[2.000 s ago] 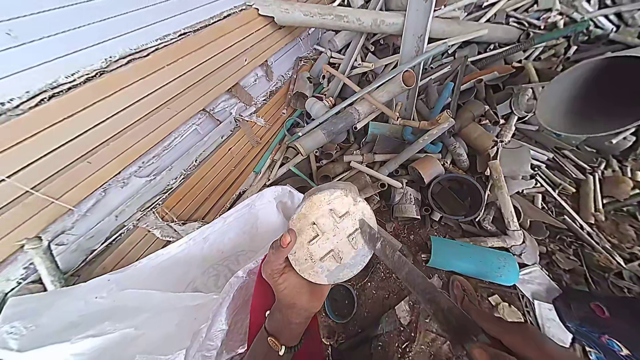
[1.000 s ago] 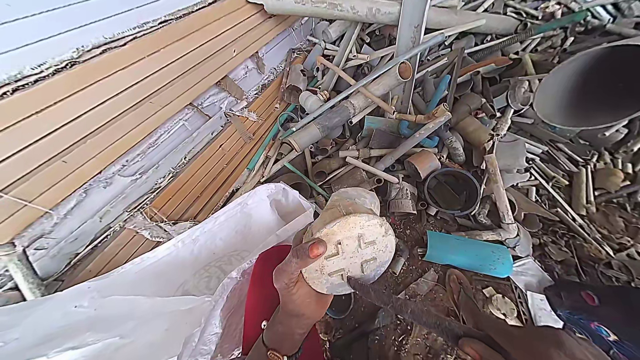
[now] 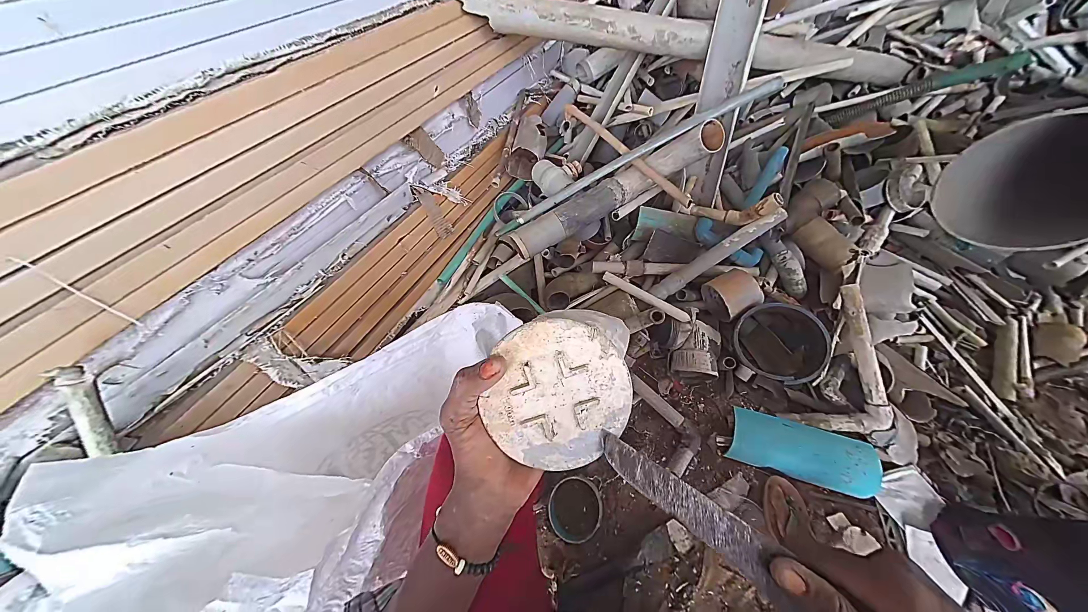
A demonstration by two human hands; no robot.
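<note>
My left hand (image 3: 486, 433) grips a round, dirty off-white plastic pipe cap (image 3: 557, 391), its flat face with raised angular marks turned up toward me. A worn metal blade (image 3: 693, 501), like a machete or long knife, runs from my right hand (image 3: 820, 586) up and left, and its tip is at the cap's lower right edge. My right hand is closed around the blade's near end at the bottom of the view; part of the hand is cut off by the frame.
A white plastic sack (image 3: 212, 501) lies at the left. Beyond are stacked tan panels (image 3: 229, 144) and a heap of scrap pipes and fittings (image 3: 663, 195). A blue half-pipe piece (image 3: 803, 452), a black-rimmed ring (image 3: 782, 342) and a wide grey pipe (image 3: 1020, 183) are at the right.
The cap has been tilted and turned in my left hand. The blade's tip has moved from the cap's right side to its lower right edge.
</note>
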